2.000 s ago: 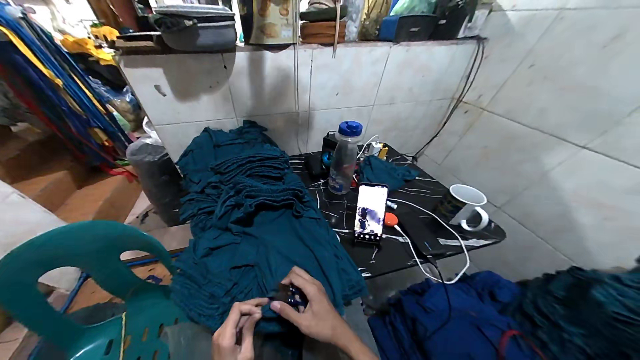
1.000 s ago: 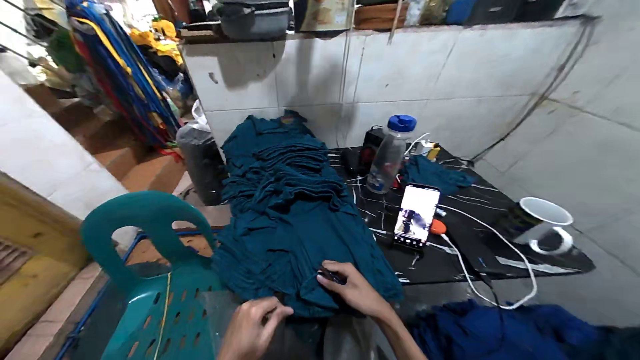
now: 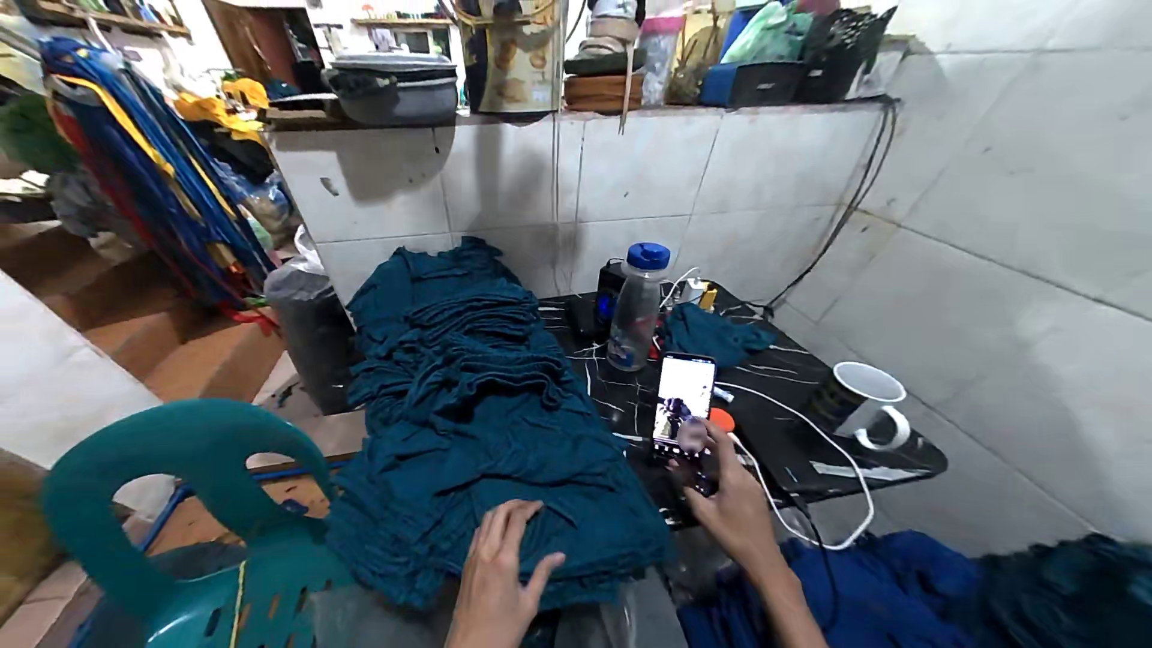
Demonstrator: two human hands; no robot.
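Note:
My left hand (image 3: 504, 571) rests with spread fingers on the near end of a long pile of dark teal cloth pieces (image 3: 531, 432). My right hand (image 3: 729, 490) is over the near edge of the black marble-patterned table, its fingertips at the lower part of a smartphone (image 3: 686, 391) with a lit screen. A small dark object (image 3: 700, 477) shows at the fingers of my right hand, which partly hide it. Just behind the phone stands a clear plastic bottle with a blue lid (image 3: 637, 310).
A white-and-black mug (image 3: 859, 400) stands on the right of the table, near a white cable (image 3: 841, 459). A green plastic chair (image 3: 193, 504) is at the left. Blue cloth (image 3: 900, 585) lies at the lower right. Tiled walls rise behind and at the right.
My right hand has moved from the teal cloth to the phone, with the small dark object at its fingers. My left hand has opened out flat on the cloth.

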